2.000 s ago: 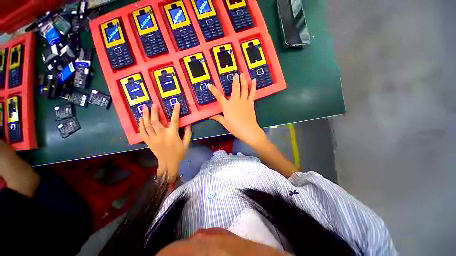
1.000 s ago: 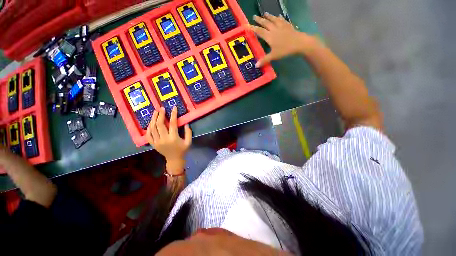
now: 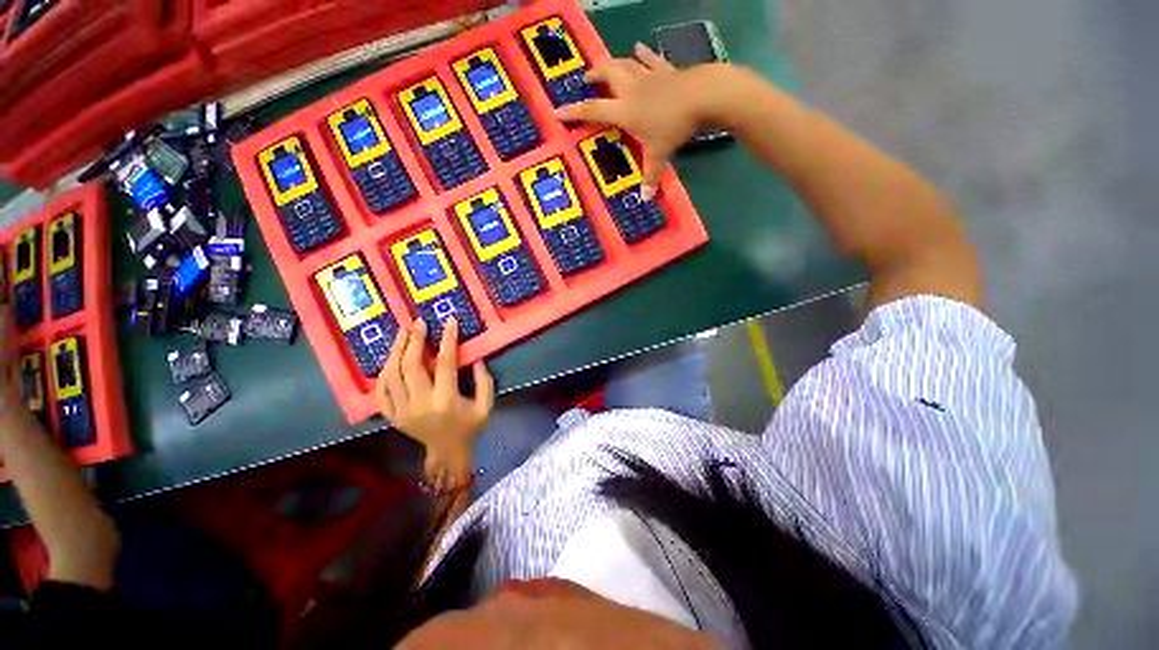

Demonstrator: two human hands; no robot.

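A red phone tray (image 3: pixel 508 326) lies on the green bench with keypad phones front up in two rows of pockets. Most phones show blue or white screens. The far right phone (image 3: pixel 555 48) and the near right phone (image 3: pixel 613 158) have dark screens. My left hand (image 3: pixel 435 391) has its fingers spread over the tray's near edge, fingertips at the lower keys of the two near left phones. My right hand (image 3: pixel 651 108) reaches over the tray's right end, fingers apart, with a fingertip at the near right phone's keys. Neither hand holds anything.
A pile of loose batteries (image 3: pixel 191 269) lies left of the tray. Another phone tray (image 3: pixel 107 318) is at the far left, with another person's bare arm (image 3: pixel 57 495). Stacked red trays (image 3: pixel 115 89) stand at the back left. A dark device (image 3: pixel 690 46) lies behind my right hand.
My right hand has moved from the tray's near side to its right end. More near-row phones now have lit screens. My left hand stays at the near left phones.
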